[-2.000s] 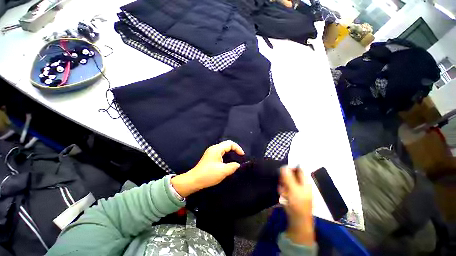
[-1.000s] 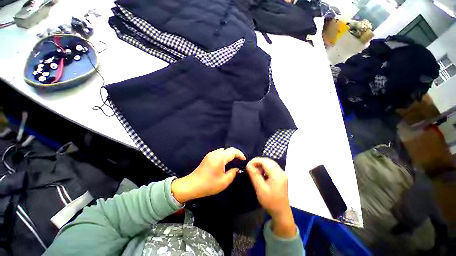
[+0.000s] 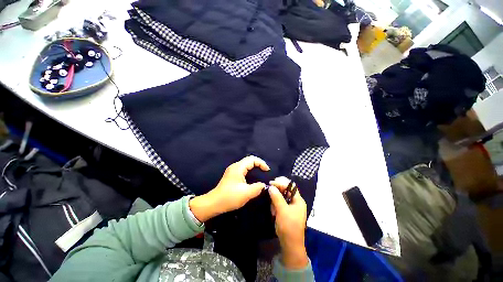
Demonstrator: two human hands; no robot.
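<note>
A dark navy quilted vest (image 3: 209, 115) with black-and-white gingham lining (image 3: 309, 162) lies spread on the white table, its near edge over my lap. My left hand (image 3: 236, 187) pinches the vest edge between thumb and index finger. My right hand (image 3: 288, 206) meets it there, its fingertips close to the left thumb tip. A small dark tool, possibly thread snips (image 3: 290, 191), sits in my right fingers. A tiny shiny spot shows between the fingertips; I cannot tell whether it is a button or a needle.
An oval blue tray (image 3: 94, 82) with black-and-white round pieces and a red strip is at left, a grey box (image 3: 41, 15) beyond. More vests (image 3: 215, 27) lie behind. A black phone (image 3: 362, 216) is at the right table edge (image 3: 390, 231). Dark garments (image 3: 427, 82) are heaped at right.
My right hand first came in from the right to the vest edge beside my left hand. Since then it has turned and shifted slightly, and the dark tool now shows in it.
</note>
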